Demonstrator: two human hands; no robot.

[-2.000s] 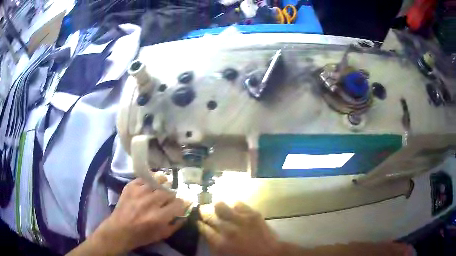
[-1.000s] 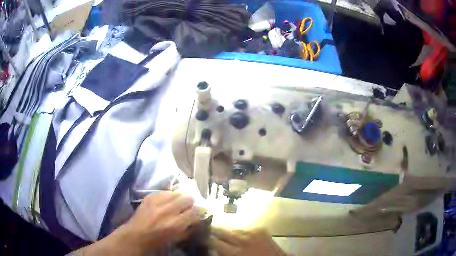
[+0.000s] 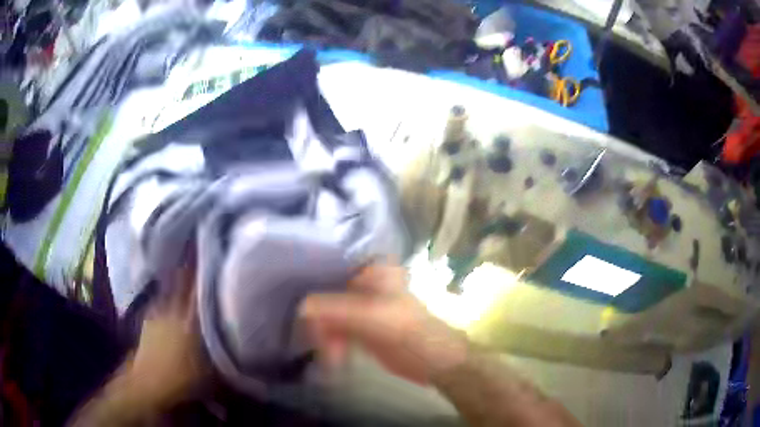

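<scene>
A pale grey garment with dark stripes (image 3: 283, 267) is bunched up left of the sewing machine (image 3: 533, 225), blurred by motion. A dark panel of it (image 3: 250, 117) spreads towards the back. My left hand (image 3: 171, 334) is blurred at the lower left and partly hidden by the cloth; its fingers cannot be made out. My right hand (image 3: 375, 325) is at the garment's right side, blurred, with bent fingers at the pale fabric; its grip cannot be told. The lit needle area (image 3: 467, 288) lies right of the garment.
A blue tray (image 3: 598, 108) with yellow-handled scissors (image 3: 565, 90) stands behind the machine. Dark gathered fabric (image 3: 375, 33) lies at the back. Plastic with a green stripe (image 3: 73, 196) covers the table at left. A red thing (image 3: 742, 133) is at the far right.
Both hands have left the needle area and moved left onto the garment. The garment, spread at left before, is now bunched and lifted between them. The view has shifted left.
</scene>
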